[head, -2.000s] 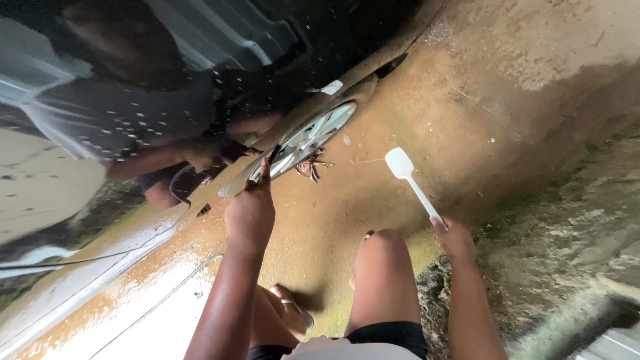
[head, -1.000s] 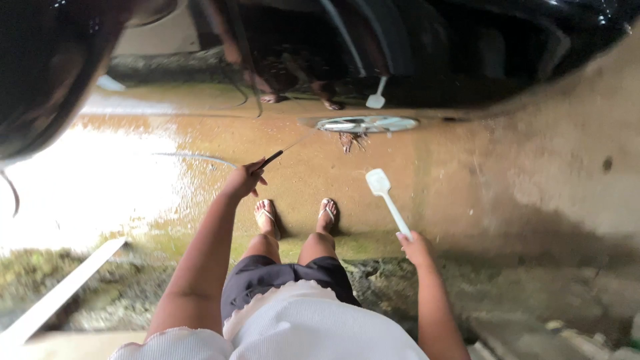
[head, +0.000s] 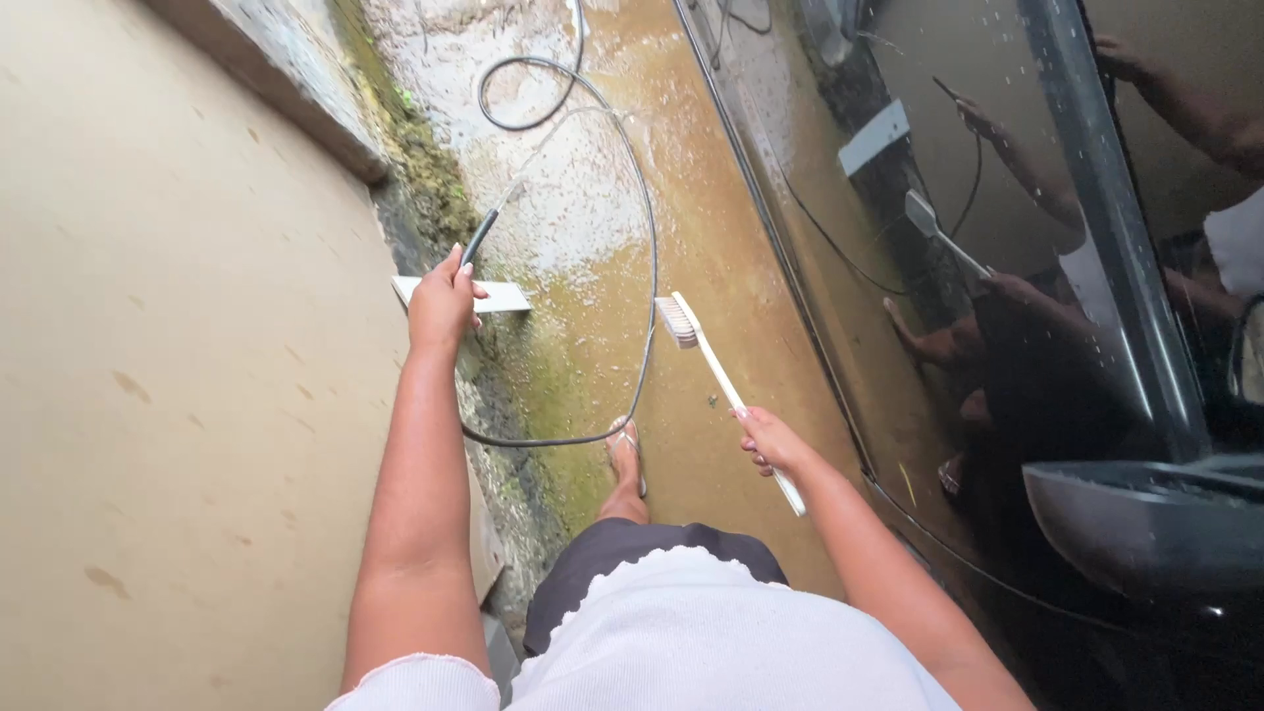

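Note:
My left hand (head: 444,301) grips the end of a thin dark hose (head: 481,235), and water sprays from its tip onto the wet ground. From that hand the hose hangs in a wide loop and runs back along the floor. My right hand (head: 772,441) holds the long handle of a white scrub brush (head: 678,322), its bristles facing left. Beside it on the right stands a wet black car (head: 1017,375), whose glossy side reflects both arms and the brush.
A beige wall (head: 197,395) rises on the left, with a mossy ledge (head: 430,168) at its foot. Behind my left hand is a flat white board (head: 504,296). The car's side mirror (head: 1155,533) juts out at the lower right. The brown floor (head: 711,257) is wet.
The view has turned strongly away from the car's wheel and along its side. The hose and the brush are still in my hands. The brush's bristles now show, where its back showed before.

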